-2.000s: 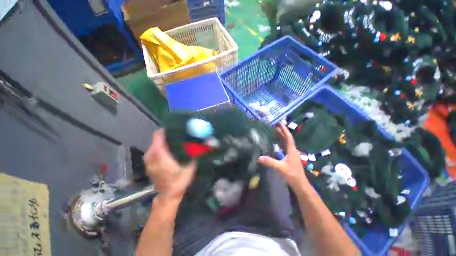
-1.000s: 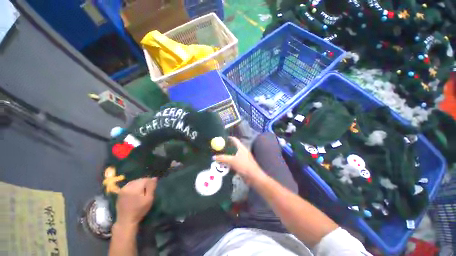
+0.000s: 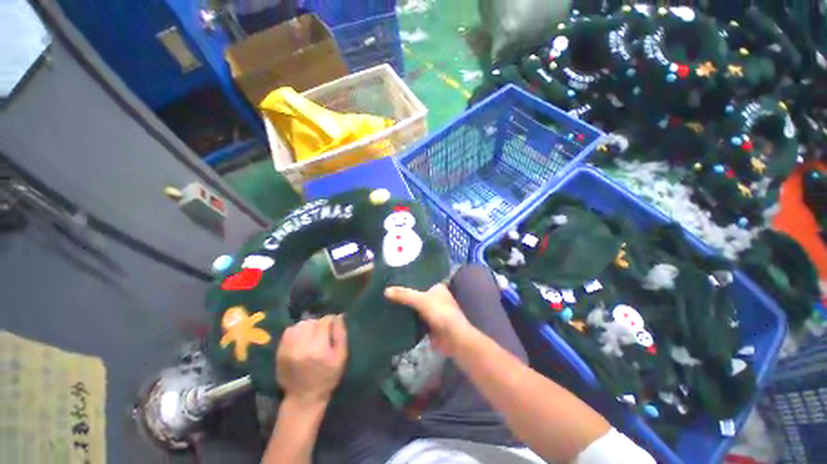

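A plump dark green plush wreath [image 3: 363, 317] lies over my lap, face up, with the white lettering at its top, a snowman at its upper right, a gingerbread man at its left and a red-and-white appliqué. My left hand [image 3: 310, 358] is closed on the wreath's lower inner edge. My right hand [image 3: 433, 314] grips its right side, thumb on top. The steel filling nozzle [image 3: 225, 390] shows at lower left; its far end is hidden by the wreath.
A blue tub [image 3: 771, 313] of limp green covers stands at my right. A blue mesh crate [image 3: 589, 136], a white basket [image 3: 413, 113] with yellow cloth and a blue scale [image 3: 363, 177] stand ahead. A wreath heap [image 3: 653, 82] lies upper right; the grey machine panel [image 3: 91, 236] is at left.
The wreath was first blurred and bunched between both hands, then spread flat face up. Since then it has turned slightly and shifted right with my left hand, and the nozzle tube shows again.
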